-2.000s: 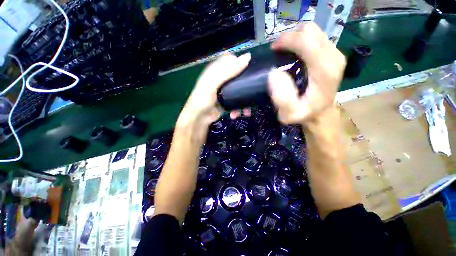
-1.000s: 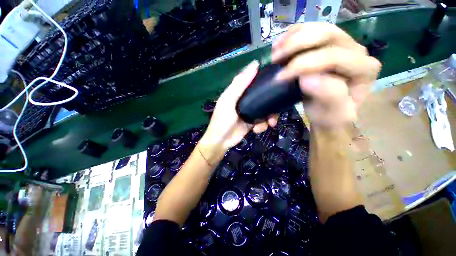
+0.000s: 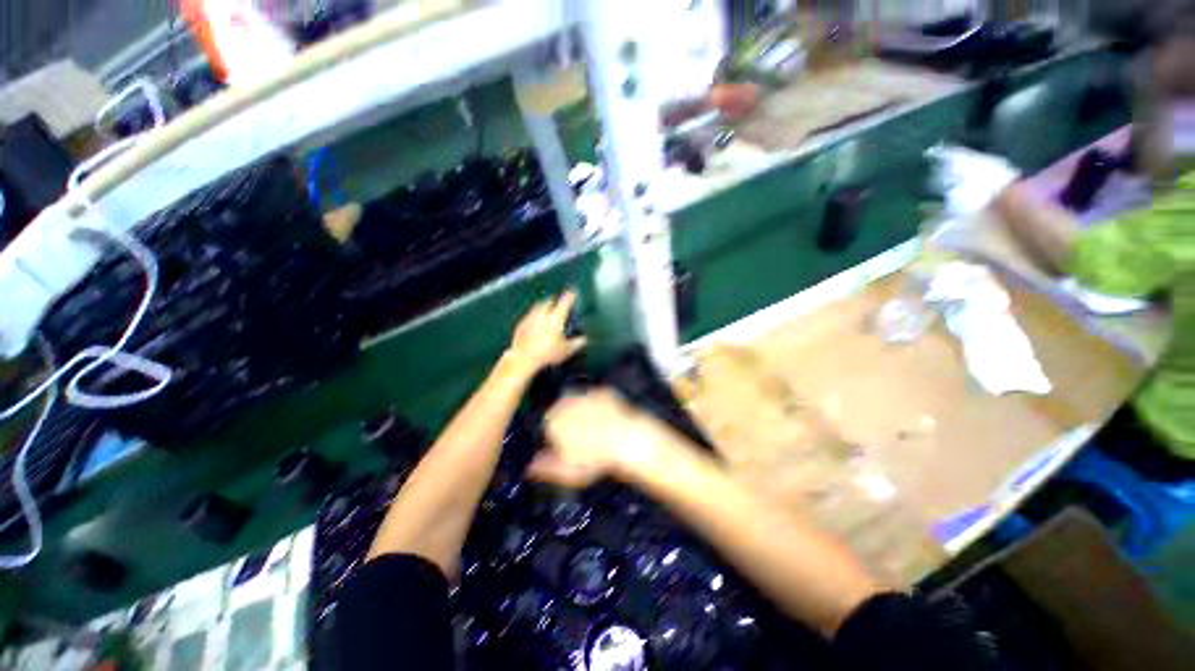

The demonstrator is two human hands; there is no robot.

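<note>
My left hand (image 3: 544, 337) is at the near edge of the green conveyor belt (image 3: 452, 330), with fingers stretched forward. A dark shape lies just below it; whether the hand holds it is unclear. My right hand (image 3: 586, 439) is blurred, with fingers curled, above the glossy black blister tray (image 3: 505, 583) and nearer to me than my left hand. I cannot tell if it holds anything. Several black cylindrical units stand on the belt at left, one of them a cylindrical unit (image 3: 384, 429) near my left forearm. Another black unit (image 3: 841, 216) is on the belt at right.
A pale perforated post (image 3: 638, 197) rises beyond my hands. Black stacked trays (image 3: 223, 302) and a white cable (image 3: 147, 374) are at left. A tan board (image 3: 813, 439) bears a white cloth (image 3: 989, 334). At right is a person in a yellow-green top (image 3: 1130, 252), beside a carton (image 3: 1094, 577).
The black cylinder is no longer seen held up between my hands. Both hands have moved apart and lower in the picture. The view has shifted, and the person at right has come into view.
</note>
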